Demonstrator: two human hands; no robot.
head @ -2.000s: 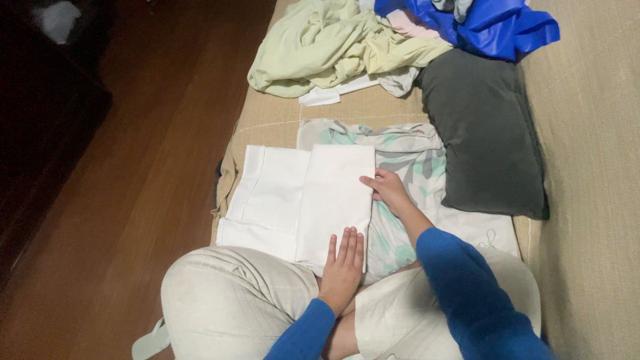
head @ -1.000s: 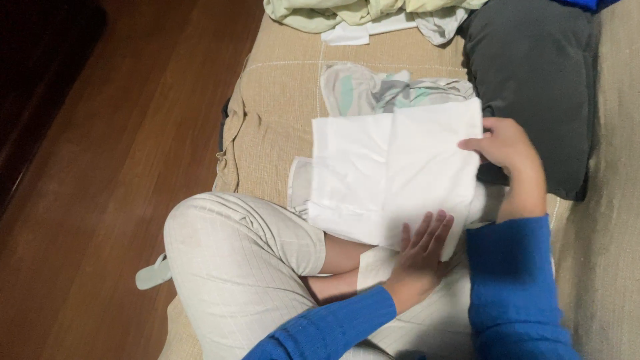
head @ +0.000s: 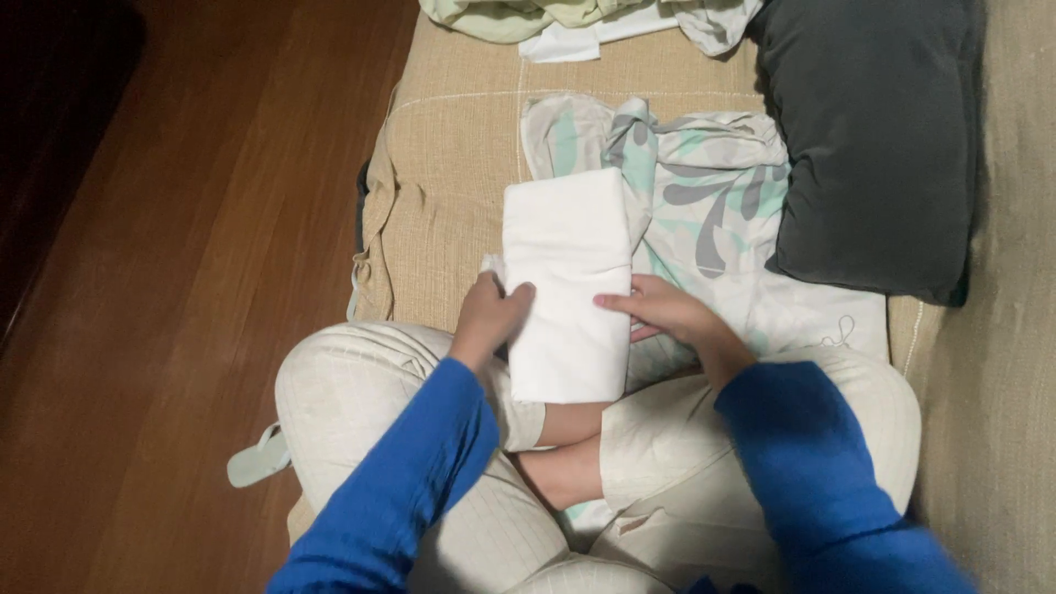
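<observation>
A white cloth (head: 568,247), folded into a narrow upright rectangle, is held up above my crossed legs. My left hand (head: 493,318) grips its left edge, thumb on top and fingers behind. On the right edge, my right hand (head: 660,312) pinches the cloth between thumb on the front and fingers behind. Beneath and beyond it lies a crumpled white fabric with grey and mint leaf shapes (head: 718,206), spread toward my right knee and partly hidden by the folded cloth.
A dark grey pillow (head: 874,148) lies at the right on the beige woven cover (head: 462,148). Pale green fabric (head: 503,18) and a white cloth piece (head: 561,43) are at the top. A flip-flop (head: 260,460) is by my left knee, over the wooden floor (head: 181,247).
The white cloth was wider a second ago and is now folded narrower. My right hand has come inward from its far right corner, and my left hand has moved from its lower edge to its left side.
</observation>
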